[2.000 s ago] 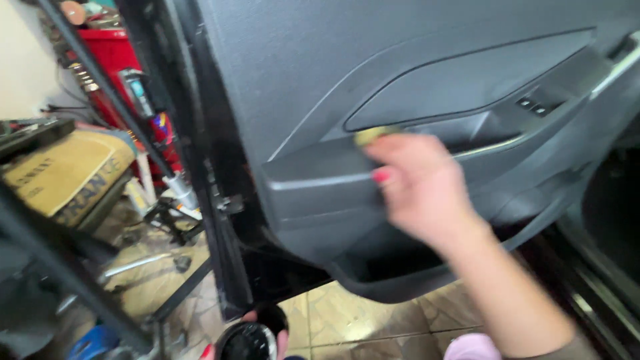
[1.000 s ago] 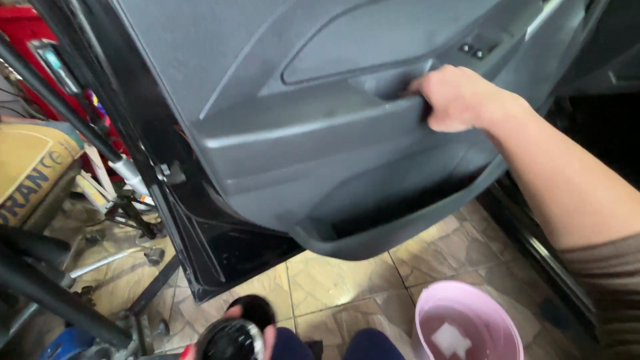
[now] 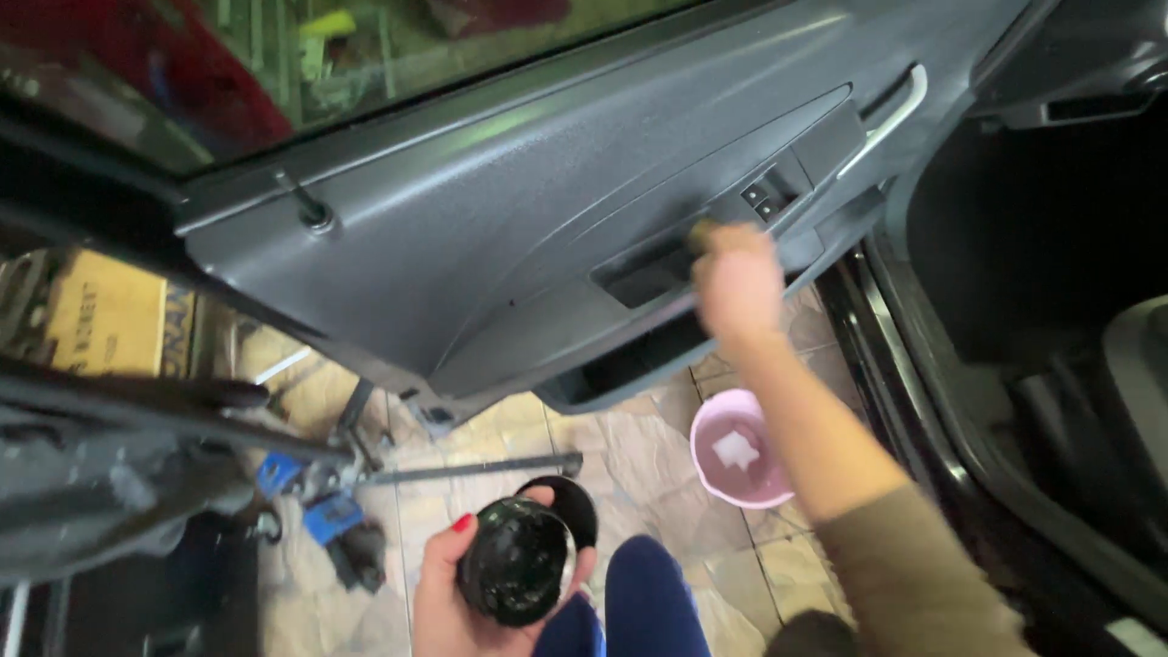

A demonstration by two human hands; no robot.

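My left hand (image 3: 456, 584) holds an open round jar (image 3: 518, 561) with dark, glossy contents, along with a black round lid (image 3: 568, 511) behind it. My right hand (image 3: 741, 278), blurred, grips a small yellowish pad or sponge (image 3: 703, 234) against the grey plastic car door panel (image 3: 511, 228). It is by the armrest's pull recess (image 3: 643, 274), just below and left of the window switches (image 3: 765, 201). The fingers hide most of the pad.
A pink bucket (image 3: 698, 438) with a white piece inside stands on the tiled floor below the door. The car's sill (image 3: 899, 365) runs along the right. A cardboard box (image 3: 109, 315), a metal stand and blue-and-black parts (image 3: 333, 518) lie to the left.
The view has shifted, now showing the door's window and lock pin. My right hand has moved from the armrest's front part to beside the switches. The jar remains in my left hand.
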